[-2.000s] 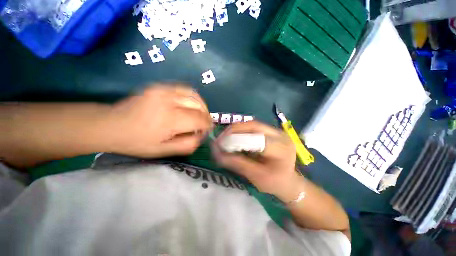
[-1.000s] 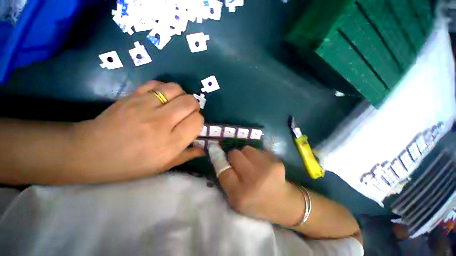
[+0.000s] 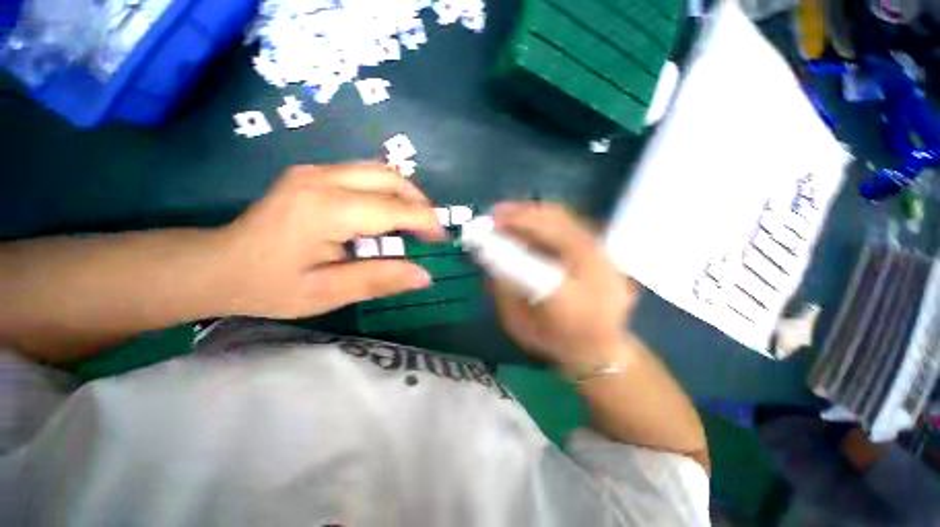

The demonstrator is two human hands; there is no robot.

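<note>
A green PCB panel point(image 3: 423, 293) lies in front of me with dark slots across it. White square parts point(image 3: 379, 246) sit on it in a short row between my left thumb and fingers. More squares point(image 3: 460, 215) show at its far edge between my hands. My left hand point(image 3: 320, 242) rests over the panel's left side, fingers and thumb apart. My right hand point(image 3: 567, 288) is blurred at the panel's right side, with a white finger cover point(image 3: 521, 265) on one finger. Its fingertips are near the far squares; whether they hold a part is unclear.
Loose white tabbed pieces point(image 3: 330, 41) are piled beyond my hands, with a few nearer. A blue bin point(image 3: 170, 67) is far left. A green panel stack point(image 3: 603, 57) is beyond right. A white sheet point(image 3: 680, 175) bears rows of dark-edged squares. Stacked trays point(image 3: 871, 329) are far right.
My right hand has moved away from the near row towards the panel's upper right. My left thumb and fingers have spread, exposing squares. The yellow knife is no longer visible. The view has shifted.
</note>
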